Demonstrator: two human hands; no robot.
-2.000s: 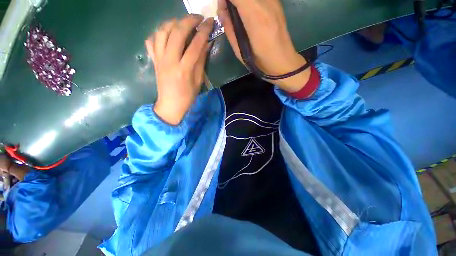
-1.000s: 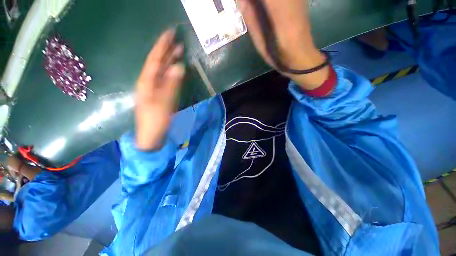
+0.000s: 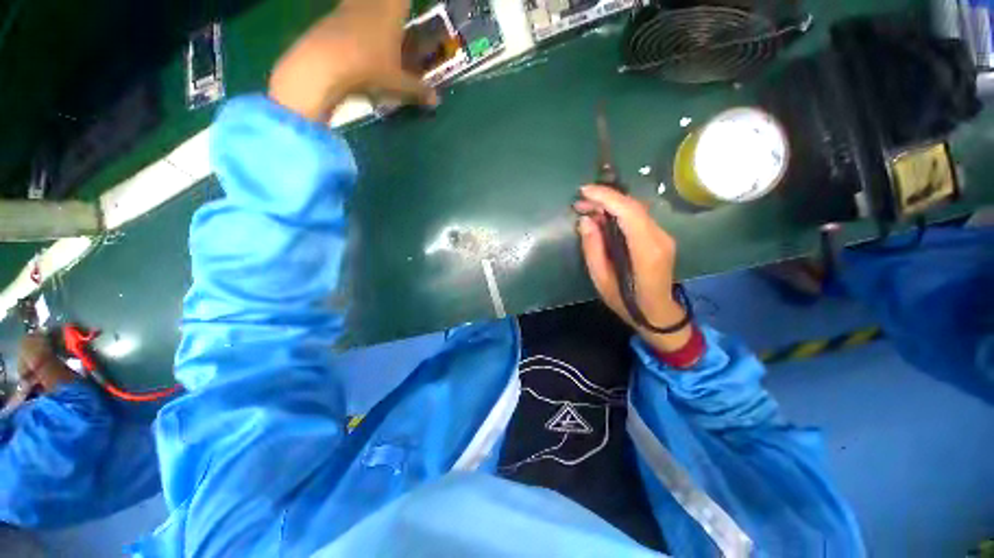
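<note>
An open phone unit [image 3: 439,49] lies at the pale rail at the top, with an orange part and a green board patch beside it. My left hand [image 3: 354,55] is at its left side, thumb stretched along its near edge. The fingertips are cut off or hidden, so a grip cannot be told. My right hand [image 3: 635,253] is low over the bench, closed on slim dark tweezers [image 3: 605,147] that point away from me. A dark strap crosses this hand to the wrist.
A yellow roll with white top [image 3: 741,156] stands right, a round wire grille [image 3: 701,44] behind it. A black item with a yellowish square [image 3: 924,178] is far right. A pale strip [image 3: 493,288] lies near the front edge. Another person's hand [image 3: 41,362] shows far left.
The view has shifted, bringing the rail, grille and roll in. My left hand has moved up to the rail. My right hand is away from the white phone unit, tweezers now visible. The purple pile is out of view.
</note>
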